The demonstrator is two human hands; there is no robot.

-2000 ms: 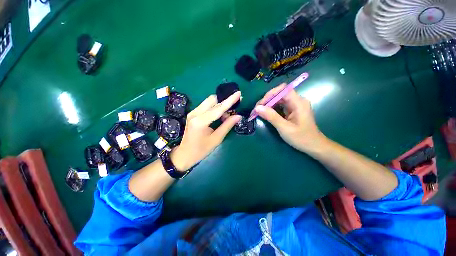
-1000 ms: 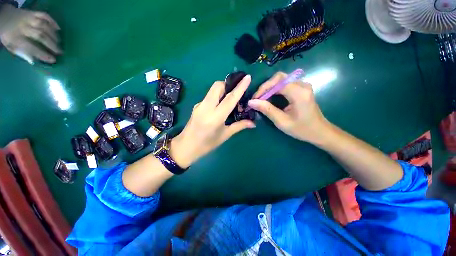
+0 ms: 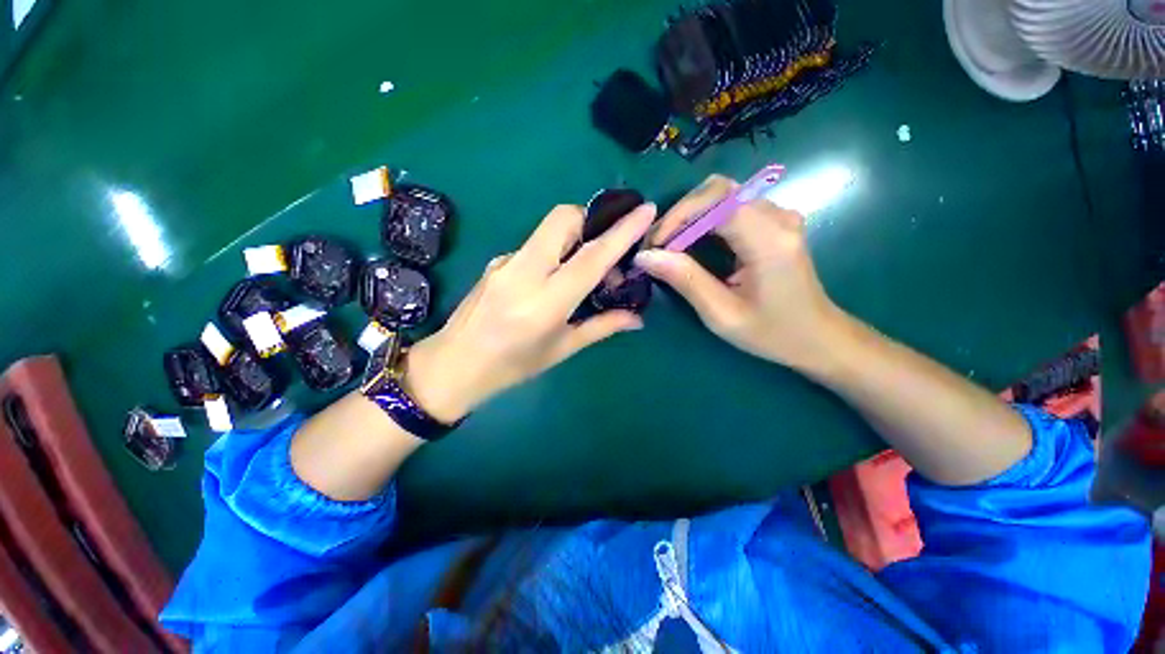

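My right hand (image 3: 741, 275) grips a thin pink pry stick (image 3: 715, 220), its tip pointing down-left at a black watch housing (image 3: 624, 291) on the green surface. My left hand (image 3: 524, 296) lies around the housing from the left, thumb at its lower edge and fingers on a black display module (image 3: 611, 211) just above it. The fingers partly cover both parts. The tool tip and the connector under it are too small and hidden to make out.
Several black housings (image 3: 417, 225) with white tabs lie left of my left hand. A dense row of screens (image 3: 754, 58) and a single screen (image 3: 630, 111) lie beyond my hands. A white fan (image 3: 1086, 45) stands top right. Salmon-red trays (image 3: 64, 473) lie left and right.
The other person's hand at the upper left is gone. The housings at left appear further left and lower. My left thumb and fingers have closed around the housing, and the tool stays at the same spot.
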